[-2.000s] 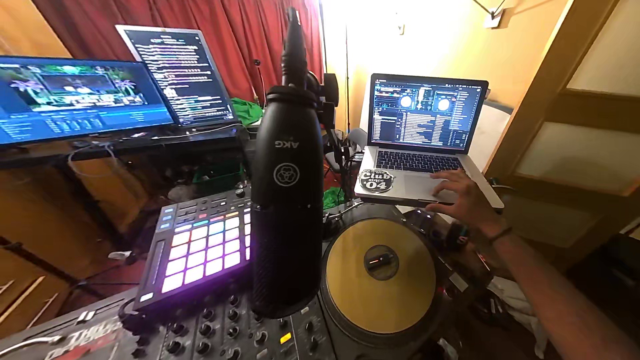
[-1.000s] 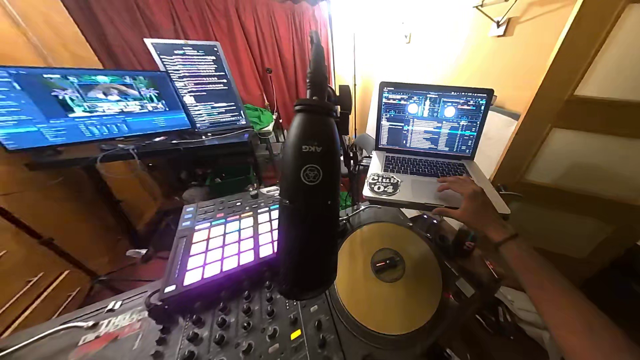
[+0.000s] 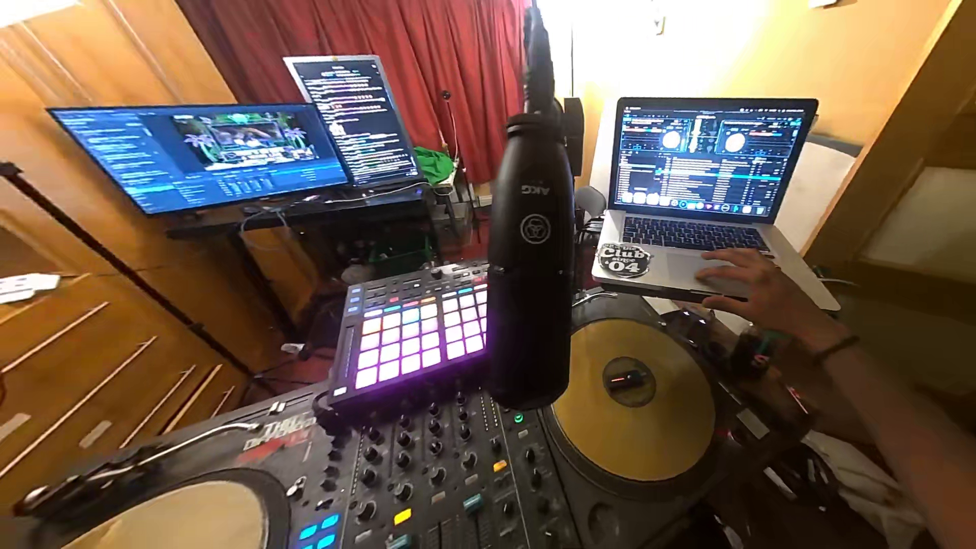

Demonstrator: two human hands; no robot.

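Observation:
My right hand [image 3: 762, 293] rests over the trackpad of a silver laptop [image 3: 675, 267], fingers spread, with a dark band on the wrist. DJ software with two round decks shows on the laptop screen [image 3: 713, 156]. Below and left of the hand, a turntable carries a yellow record [image 3: 640, 435] with a small device at its centre. A black AKG microphone [image 3: 531, 305] hangs upside down in the middle of the view, partly hiding a pad controller [image 3: 412, 335] with lit pads. The DJ mixer [image 3: 435, 465] lies below the controller. My left hand is not in view.
A second turntable [image 3: 175, 518] is at the lower left, its tonearm [image 3: 175, 438] beside it. Two monitors [image 3: 206, 156] [image 3: 354, 118] stand on a black desk [image 3: 305, 210]. A dark stand pole [image 3: 99, 248] slants down at the left. Cables and cloth [image 3: 869, 480] lie at the lower right.
The view has swung left and down, bringing the left turntable into sight. My right hand stays at the laptop's trackpad, its fingers slightly shifted.

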